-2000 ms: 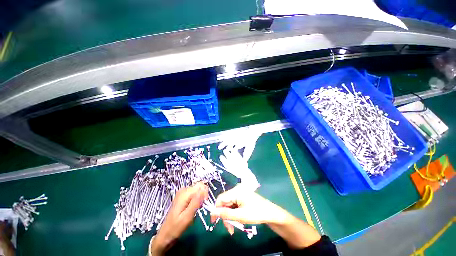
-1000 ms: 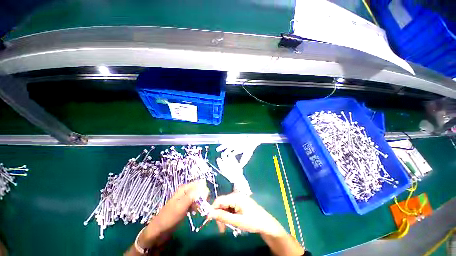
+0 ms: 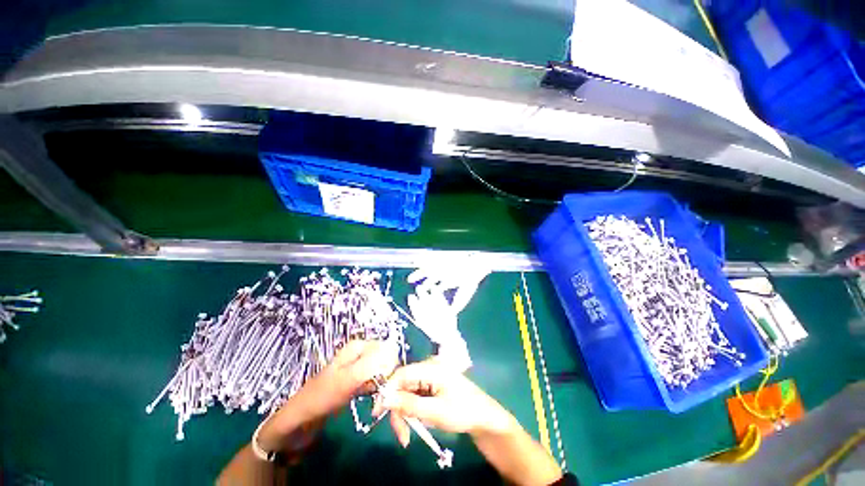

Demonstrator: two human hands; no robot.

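Note:
A loose heap of thin white cable assemblies [image 3: 256, 346] with small end fittings lies on the green bench, left of and behind my hands. My left hand [image 3: 356, 373] is closed around the near end of a few strands at the heap's right edge. My right hand [image 3: 441, 401] touches it, thumb and fingers pinching a cable assembly [image 3: 432, 443] whose white end points down to the right. The fingertips are small and blurred, so the exact hold is partly hidden.
White gloves [image 3: 442, 308] lie behind my right hand. A tilted blue tote [image 3: 593, 318] full of strands stands right, beyond yellow tape [image 3: 533, 370]. A labelled blue crate [image 3: 398, 196] sits under the grey rail [image 3: 313, 81]. An orange item [image 3: 770, 408] lies far right.
The view has shifted, so the small far-left pile is now mostly cut off. Both hands stay together at the heap's edge; the strands between them have changed angle.

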